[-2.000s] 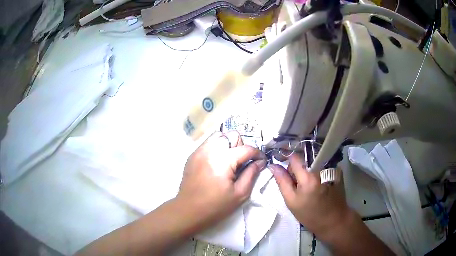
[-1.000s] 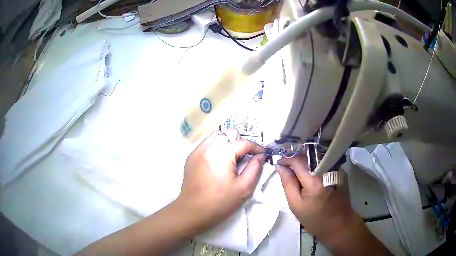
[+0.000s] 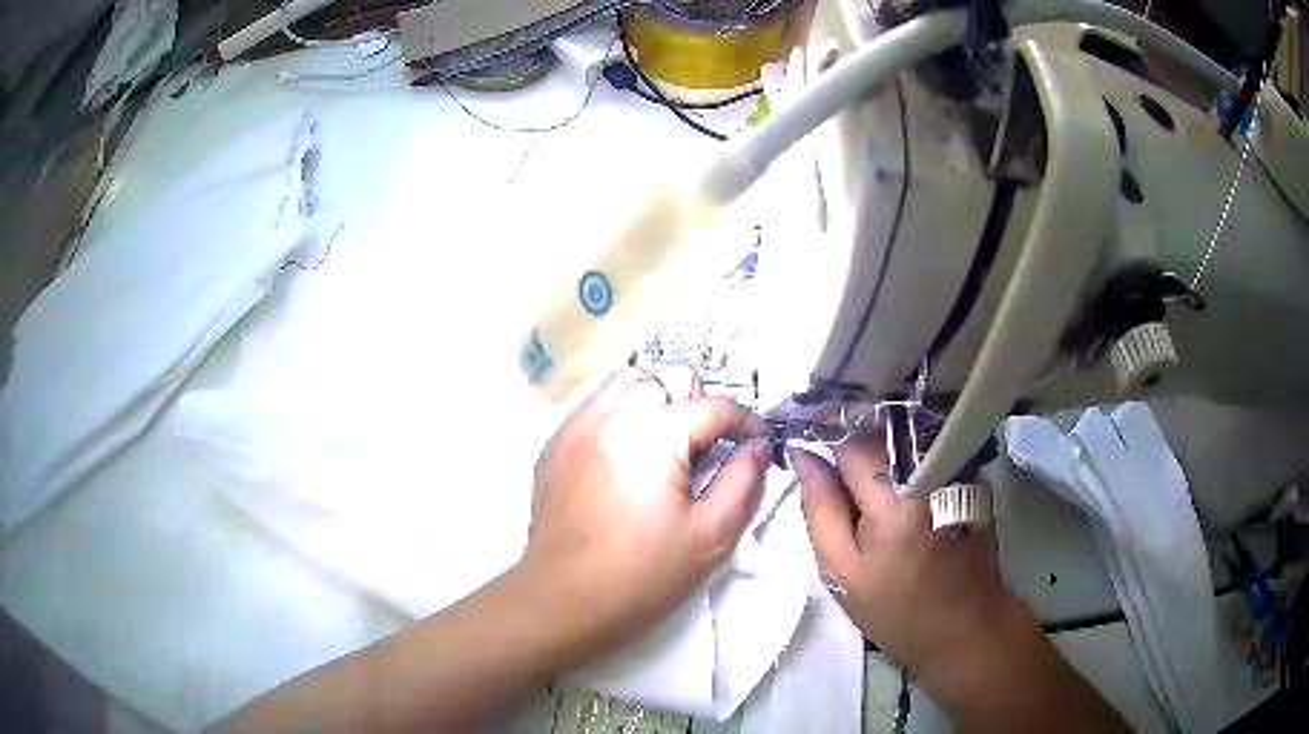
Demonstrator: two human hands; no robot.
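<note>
My left hand point(image 3: 639, 488) pinches the white fabric point(image 3: 732, 617) between thumb and forefinger, just left of the needle area. My right hand point(image 3: 912, 559) is just right of it, thumb and forefinger at the cloth edge by the presser foot point(image 3: 787, 435). The fingertips of both hands nearly meet there and partly hide the foot and needle. The fabric hangs in folds below my hands towards me. A narrow white strip point(image 3: 821, 674) runs down towards me. The cream sewing machine point(image 3: 897, 215) stands above and right of my hands.
A lit work lamp point(image 3: 610, 294) hangs over the bed. White cloth point(image 3: 158, 301) lies at left. Spare white strips point(image 3: 1127, 516) lie at right, beside blue-handled snips point(image 3: 1256, 588). A yellow roll point(image 3: 704, 58) and a cable stand behind. A ribbed knob point(image 3: 962, 508) is close above my right hand.
My right thumb and forefinger have shifted slightly left, closer to my left fingertips. The fabric fold below my left hand has shifted a little. The view has moved slightly.
</note>
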